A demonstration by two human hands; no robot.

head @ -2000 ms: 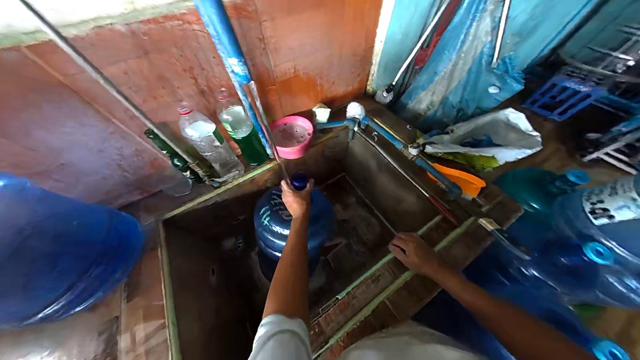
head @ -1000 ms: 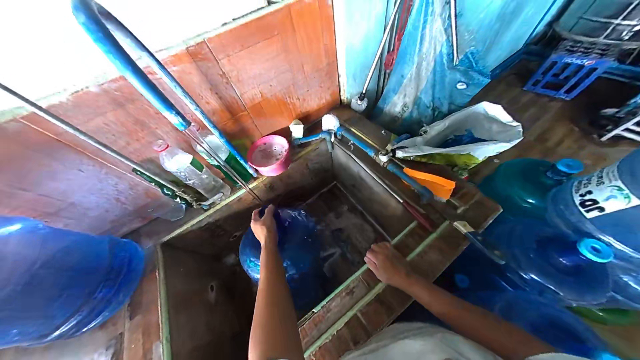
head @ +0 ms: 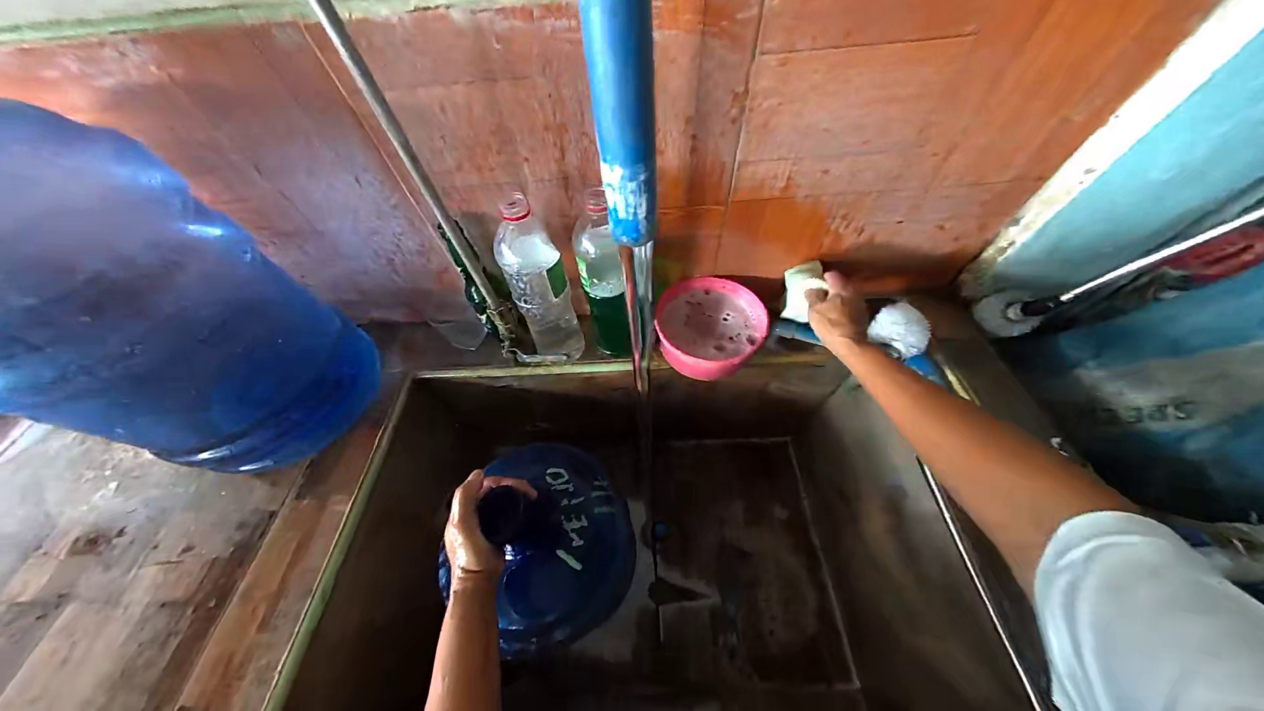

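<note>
A blue plastic water jug [head: 568, 553] with writing on its shoulder stands in the tiled basin [head: 395, 474]. My left hand [head: 474, 523] is closed around the jug's neck. Water falls from the blue pipe [head: 620, 128] into the basin, just right of the jug. Out at the back ledge, my right hand [head: 837, 311] is at a pale sponge-like piece [head: 802, 289], its fingers on the piece's right edge; the grip is partly hidden. Left of that hand a pink bowl [head: 711, 326] holds foamy liquid, and a white brush head [head: 900, 328] lies to its right.
Two plastic bottles, one with clear liquid [head: 538, 281] and one with green liquid [head: 604, 281], stand on the ledge. A thin metal rod [head: 395, 138] leans there. Another big blue jug [head: 188, 306] is at the left. A long-handled tool [head: 1106, 276] leans at the right.
My right hand has moved from the basin's right rim to the back ledge. The jug now sits left of the falling water, my left hand at its neck. The view has shifted.
</note>
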